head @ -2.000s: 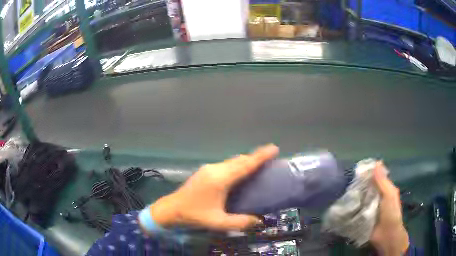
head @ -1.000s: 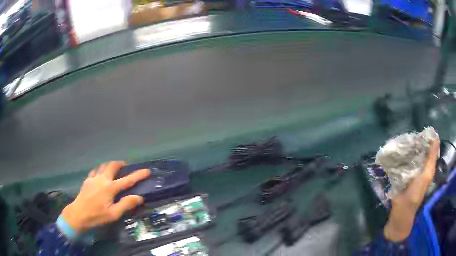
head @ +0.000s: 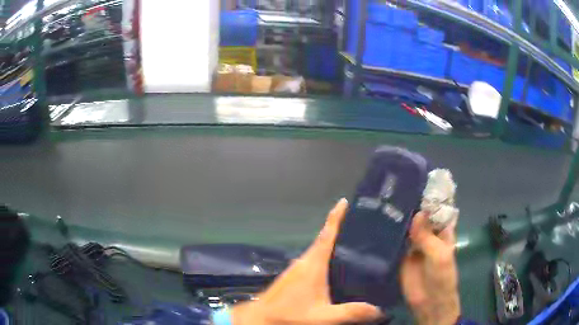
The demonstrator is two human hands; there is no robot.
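Observation:
A dark navy closed unit (head: 374,235) with small printed marks is held up, tilted, in front of the belt. My left hand (head: 305,279) grips its left side and lower end. My right hand (head: 432,273) is at its right side and holds a crumpled off-white cleaning rag (head: 439,198) by the unit's edge. Whether the right fingers also grip the unit is partly hidden. Another navy unit (head: 232,261) lies on the bench left of my left hand, with part of a circuit board (head: 219,298) showing just below it.
Black cords (head: 89,263) lie on the bench at left. A housing with a board (head: 508,292) lies at right, near black cords and a blue crate edge (head: 559,311). The wide conveyor belt (head: 190,184) runs across behind. Shelves with blue bins (head: 397,44) stand beyond.
My left hand has left the unit on the bench and now holds a navy unit raised. My right hand has come inward from the far right with the rag. The view has shifted.

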